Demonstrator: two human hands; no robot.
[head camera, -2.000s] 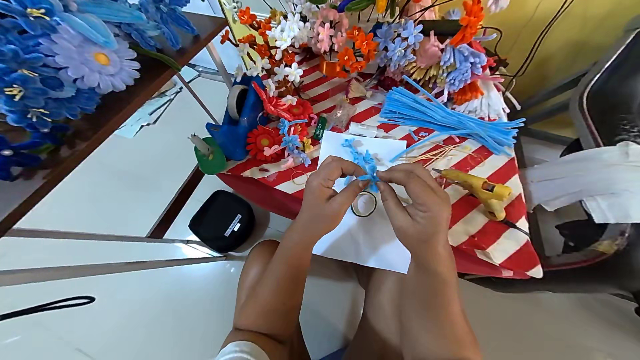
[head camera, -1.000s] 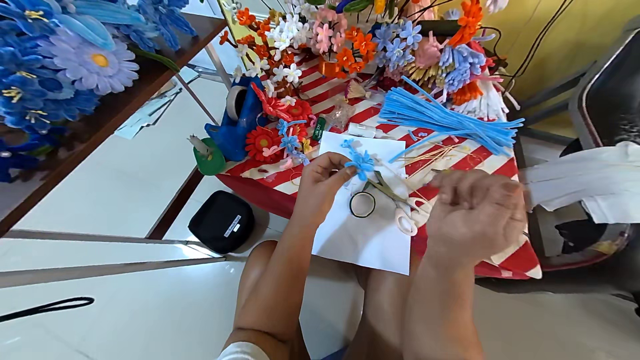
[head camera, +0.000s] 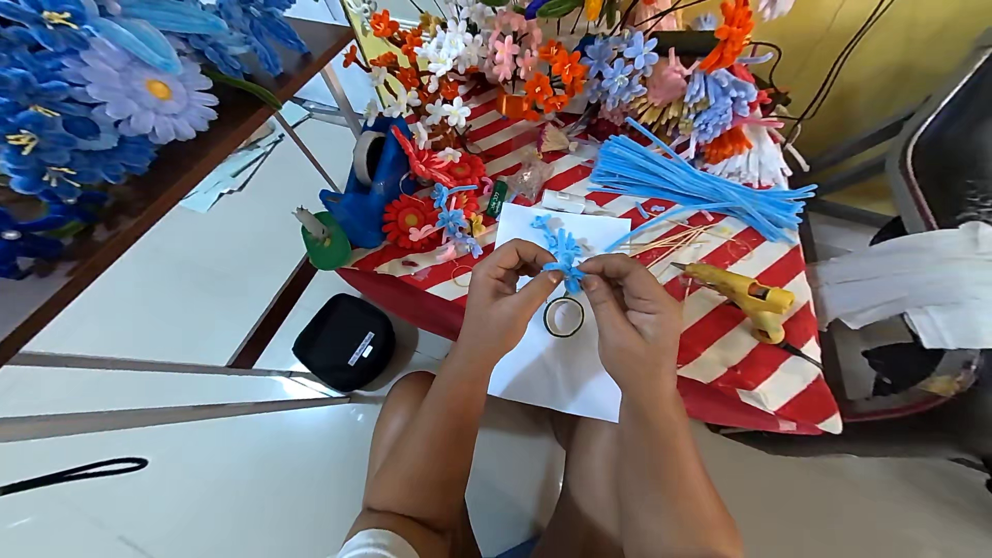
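Note:
Between the fingertips of my left hand (head camera: 511, 298) and my right hand (head camera: 632, 318) is a light blue pipe-cleaner flower (head camera: 566, 273), pinched from both sides. It is over a white sheet of paper (head camera: 558, 380) at the table's front edge. A roll of tape (head camera: 563, 317) with a dark rim lies on the paper just below the flower. More small blue flower pieces (head camera: 541, 222) show on the paper behind my fingers. My right palm and forearm hide part of the sheet, and scissors cannot be seen now.
On the striped cloth (head camera: 783, 387) lie a yellow glue gun (head camera: 740, 294), thin sticks (head camera: 670, 244) and a bundle of blue pipe cleaners (head camera: 697, 186). A blue tape dispenser (head camera: 372, 182) and red flowers (head camera: 409, 221) stand left. A black case (head camera: 345, 342) is on the floor.
One second ago my right hand was raised off to the right, apart from the flower, with scissors showing on the paper. It has come back left and grips the flower along with my left hand.

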